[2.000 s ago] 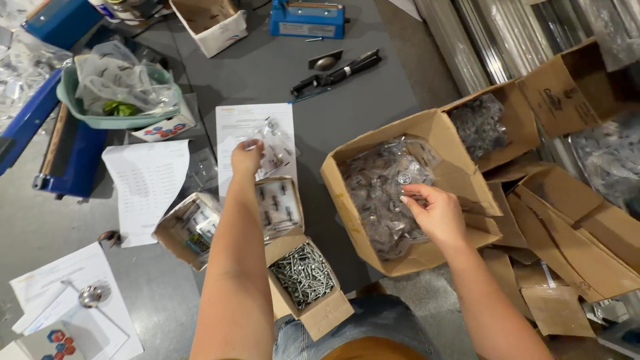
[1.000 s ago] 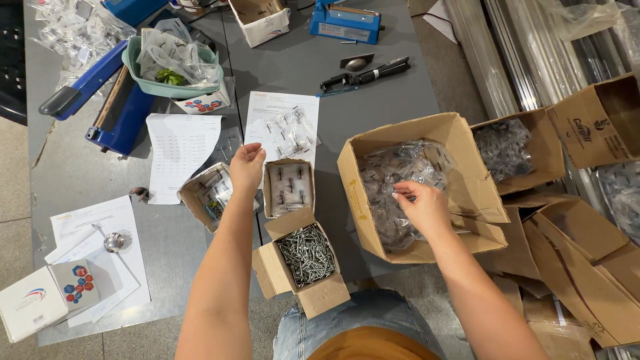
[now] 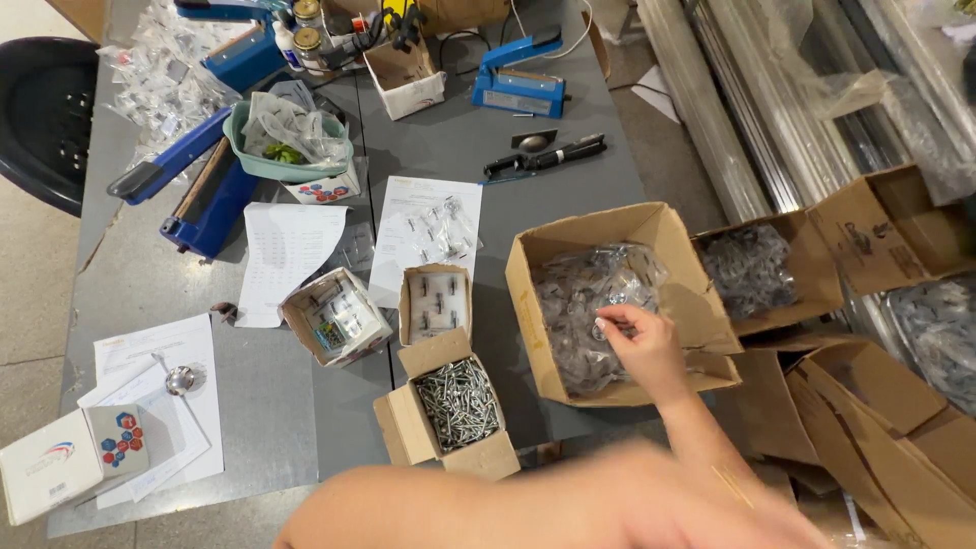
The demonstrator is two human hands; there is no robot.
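My right hand (image 3: 640, 347) is over the large cardboard box (image 3: 522, 305), its fingertips pinched on a small round metal piece (image 3: 598, 329). Clear plastic bags with small metal parts (image 3: 572, 297) lie beneath it in the box. Across the bottom of the view my left arm stretches to the right; my left hand (image 3: 640, 488) is strongly blurred near my right forearm, and its fingers cannot be made out. Left of the large box stand an open carton of screws (image 3: 457, 404), a small box of bagged parts (image 3: 436, 305) and another small box (image 3: 335, 316).
Printed sheets (image 3: 389, 229), one with small bags (image 3: 446, 229) on it, lie on the grey table. Farther back are blue sealers (image 3: 518, 91), a black tool (image 3: 564, 152) and a green basin (image 3: 252, 156). More cardboard boxes (image 3: 862, 389) and wrapped metal profiles (image 3: 732, 114) are at the right.
My left arm has swung from beside the small boxes to the bottom of the view, reaching right. My right hand stays over the large box.
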